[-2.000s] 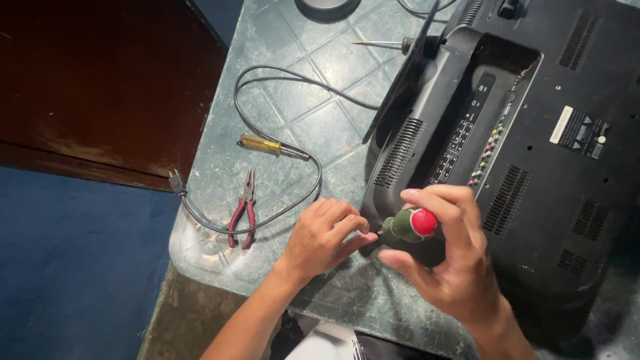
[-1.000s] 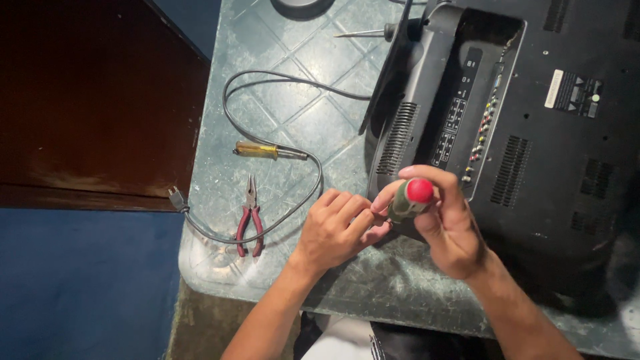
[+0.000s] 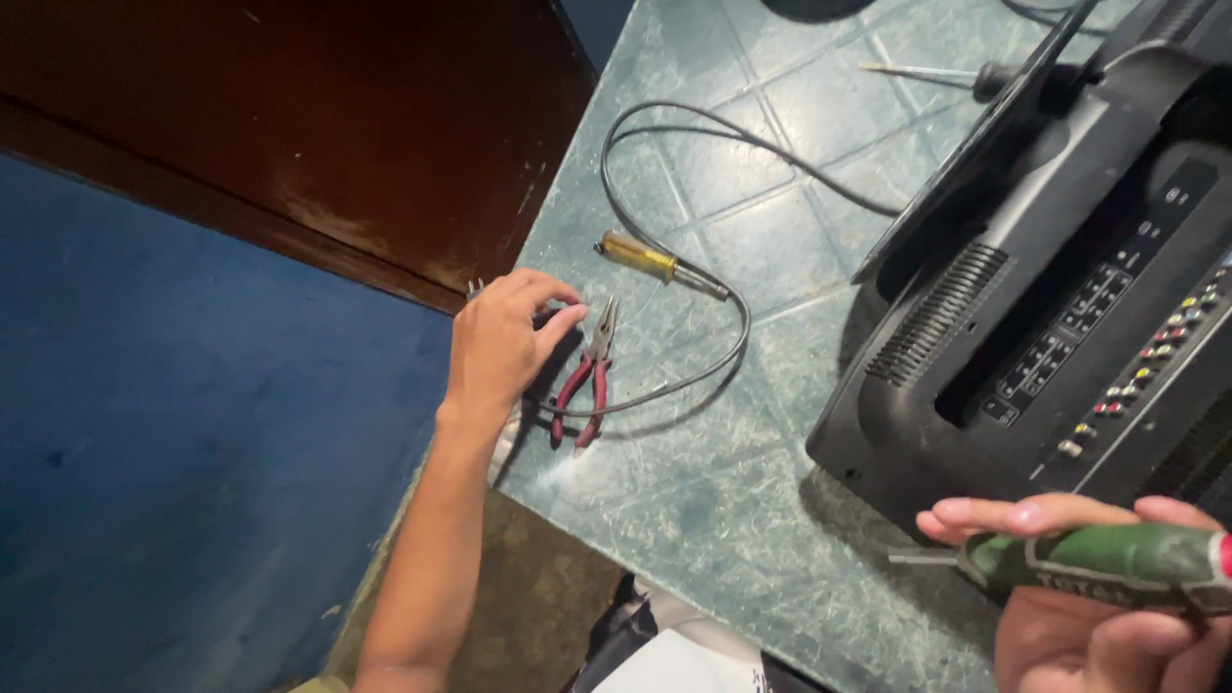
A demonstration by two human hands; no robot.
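Observation:
My left hand [image 3: 510, 332] is over the table's left corner, just left of the needle-nose pliers [image 3: 590, 380] with red handles, its thumb near the fingertips; whether it holds anything small cannot be told. The plug end of a grey power cord [image 3: 741, 337] shows partly behind this hand. At the lower right, my right hand [image 3: 1068, 606] holds a screwdriver [image 3: 1097, 568] with a green and red handle, its shaft pointing left. A black television [image 3: 885, 443] lies with its back up beside that hand, its ports and vents showing.
A yellow-handled nut driver or screwdriver [image 3: 640, 258] lies by the cord on the tile-patterned table [image 3: 674, 510]. Another screwdriver [image 3: 991, 79] with a dark handle rests partly under the television's edge. A dark round object [image 3: 818, 8] is at the top. A brown door [image 3: 318, 125] stands left.
My left hand has left the television's corner and moved left, beside the pliers. The screwdriver in my right hand has come away from the television and turned from end-on to sideways.

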